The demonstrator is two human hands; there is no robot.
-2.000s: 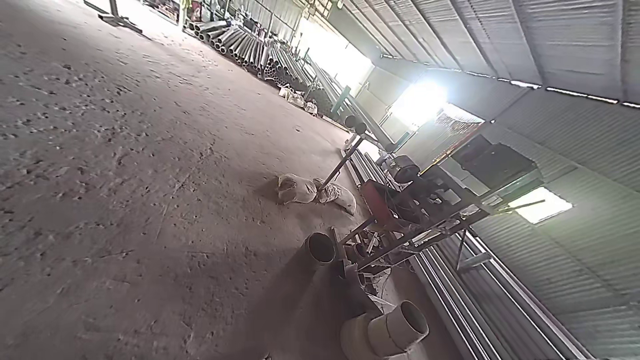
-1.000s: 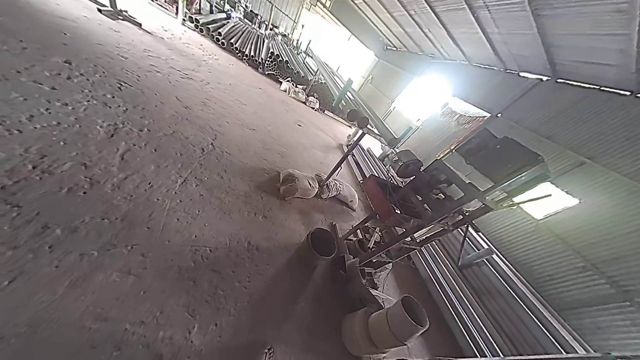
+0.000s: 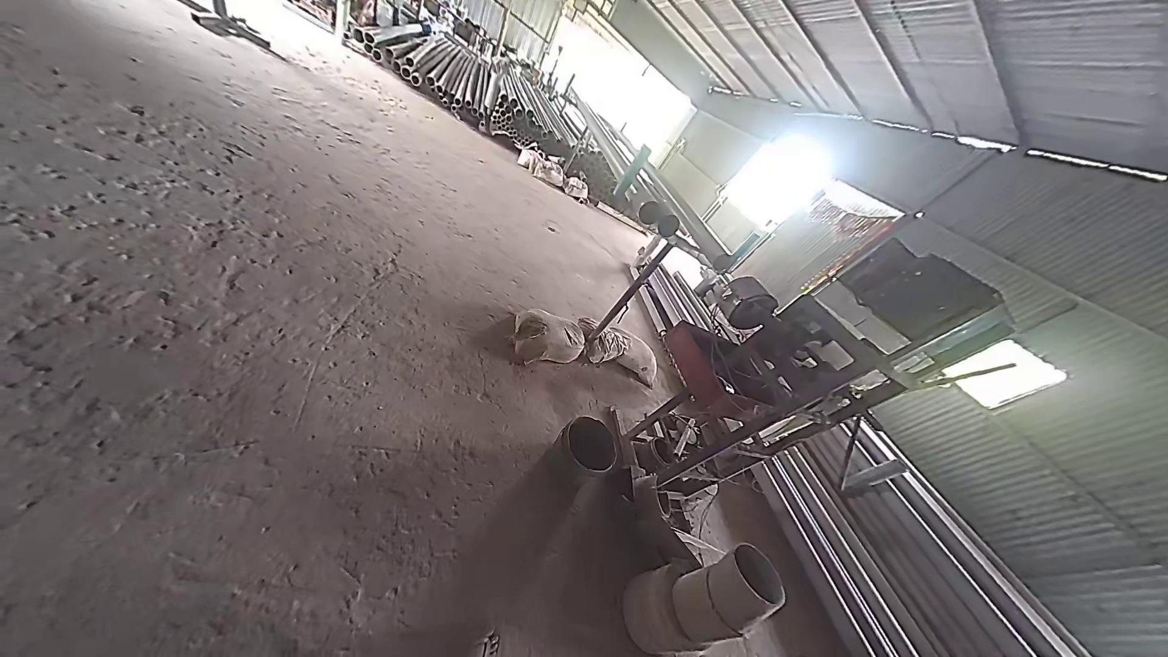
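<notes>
Neither my left hand nor my right hand shows, so what they hold or touch is hidden. The view is tilted. On the dusty floor stands an open-ended pipe section [image 3: 586, 445], and a pair of joined wide pipe sections [image 3: 721, 598] sits near the bottom edge. Two filled sacks [image 3: 547, 336] lie at the foot of a metal post [image 3: 631, 290]. Right of them is a metal-framed machine [image 3: 776, 365] with a red part [image 3: 703, 370] and a dark box [image 3: 922, 290] on top.
Long metal pipes [image 3: 821, 538] lie along the corrugated wall [image 3: 1031, 474]. Many more pipes [image 3: 456, 78] are stacked at the far side, with several light sacks [image 3: 547, 169] beside them. Scrap pieces [image 3: 680, 447] lie under the machine. A small dark object [image 3: 488, 644] shows at the bottom edge.
</notes>
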